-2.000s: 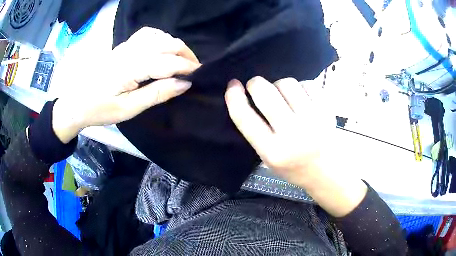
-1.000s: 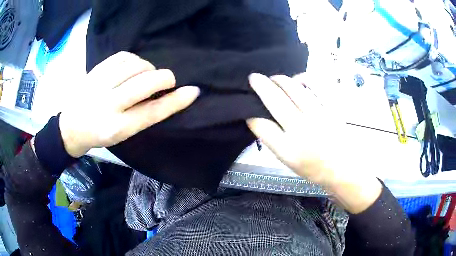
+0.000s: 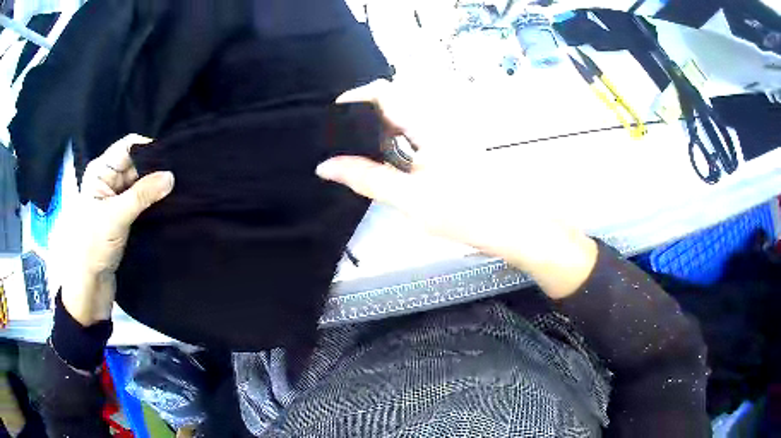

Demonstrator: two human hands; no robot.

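Black fabric [image 3: 231, 214] lies across the left and middle of the table, its lower end hanging over the front edge. My left hand [image 3: 116, 201] pinches the fabric's left side between thumb and fingers. My right hand [image 3: 385, 158] holds the right side of a straight folded part, thumb on top and fingers partly hidden behind the cloth. A ring-like shiny thing shows at the right fingers. The fabric is stretched fairly flat between both hands.
White table [image 3: 514, 188] with a tape measure [image 3: 428, 289] along its curved front edge. Yellow-handled snips [image 3: 618, 101] and black shears [image 3: 704, 128] lie at the right, beside black offcuts [image 3: 754, 124]. Small metal and clear parts [image 3: 537, 38] stand at the top. A blue basket [image 3: 715, 244] is below the table.
The view has swung right, so snips and shears appear nearer the middle. My hands have moved farther apart, from fingertips near the cloth's middle to gripping its two sides, with a straight fold between them.
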